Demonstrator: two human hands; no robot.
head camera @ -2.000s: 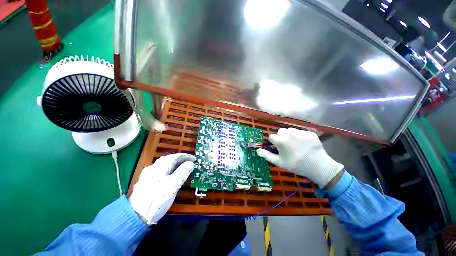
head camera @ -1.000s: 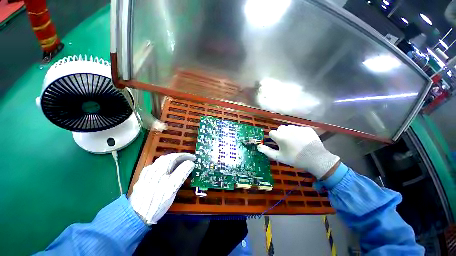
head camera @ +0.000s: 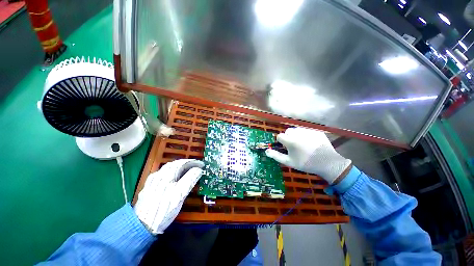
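Note:
A green circuit board (head camera: 224, 171) lies flat on the orange-brown slotted grate (head camera: 244, 211), with white connectors on its near edge. My left hand (head camera: 169, 195), in a white glove, rests at the board's left edge with thumb and fingers against it. My right hand (head camera: 311, 153), in a white glove, grips the diagonal cutters (head camera: 275, 147). Their dark handles show between thumb and fingers, and their short jaws are over the right part of the board. Most of the handles is hidden in the glove.
A transparent shield (head camera: 228, 67) slants over the grate's far side. A white desk fan (head camera: 93, 106) with a cable stands on the green mat (head camera: 31, 176) at the left. A thin blue cord (head camera: 291, 209) runs from near my right wrist to the grate's front edge.
My right hand has moved slightly left and up with the cutters, whose jaws now reach farther over the board. My left hand and the board have stayed about where they were.

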